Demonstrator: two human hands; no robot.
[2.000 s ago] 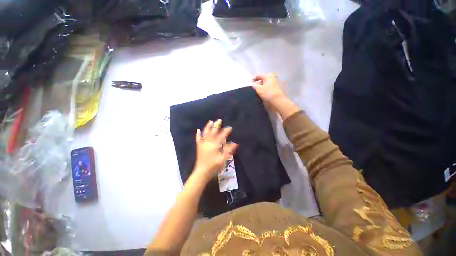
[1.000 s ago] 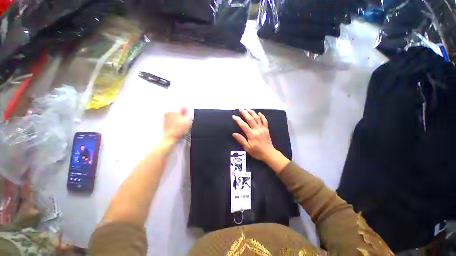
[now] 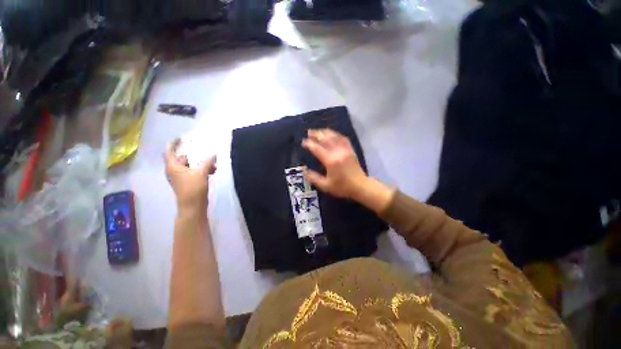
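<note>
A folded black garment (image 3: 269, 198) lies on the white tabletop in front of me. A black-and-white hang tag (image 3: 304, 204) with a pale string loop lies on its middle. My right hand (image 3: 333, 163) is over the upper right part of the garment, fingers apart, beside the tag's upper end; it holds nothing visible. My left hand (image 3: 189, 174) is off the garment to its left, above the tabletop, fingers apart and curved, with nothing visible in it.
Small dark snips (image 3: 177, 110) lie at the upper left. A smartphone (image 3: 121, 228) lies at the left, near crumpled clear plastic (image 3: 61, 198) and a yellow packet (image 3: 125, 146). A large black garment pile (image 3: 524, 143) is at the right. Plastic-covered black stacks (image 3: 204, 24) line the far side.
My left hand has moved from the garment's left edge further left, and its fingers have opened. My right hand stays over the garment's upper part. The whole view has shifted.
</note>
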